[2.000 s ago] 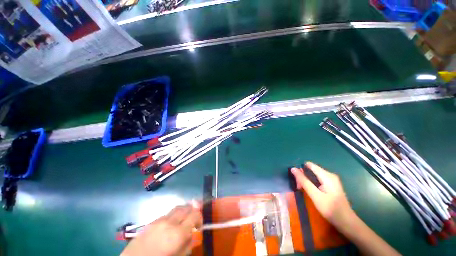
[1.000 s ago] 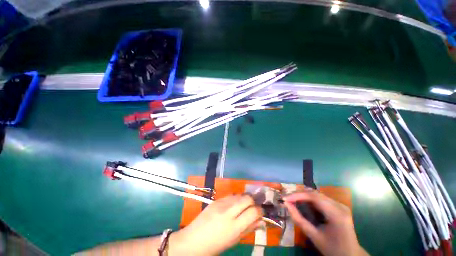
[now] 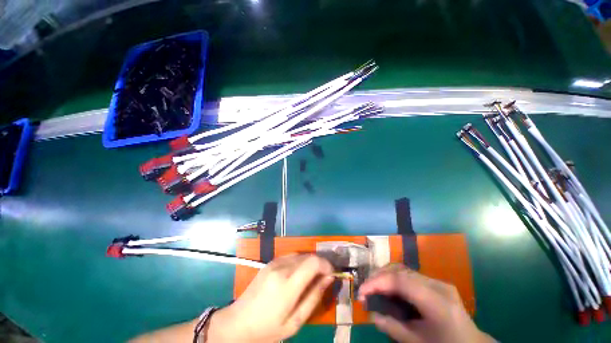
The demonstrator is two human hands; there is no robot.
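My left hand (image 3: 285,291) pinches the coloured wire ends (image 3: 343,274) of a wire harness at the fixture. The harness's white sleeves (image 3: 201,252) run left to a red-and-black plug (image 3: 116,248); its other leg ends near the left black tape strip. My right hand (image 3: 419,305) holds a black-handled tool (image 3: 392,307), its tip hidden at the fingers. The small fixture (image 3: 355,256) is taped with grey tape on the orange base board (image 3: 442,268). My fingers partly cover it. Any connector housing in it is too small to tell.
A harness pile (image 3: 268,134) lies centre-left, red plugs to the left. Another pile (image 3: 542,201) lies right. A blue bin (image 3: 157,90) of black parts stands upper left, a second blue bin (image 3: 17,157) at the left edge. Loose black bits (image 3: 308,185) lie mid-mat. A pale rail (image 3: 429,100) runs behind.
My left hand has brought the harness from the board's left side to the fixture. My right hand has moved left to it with the tool. The view has shifted, and one harness leg now lies separately.
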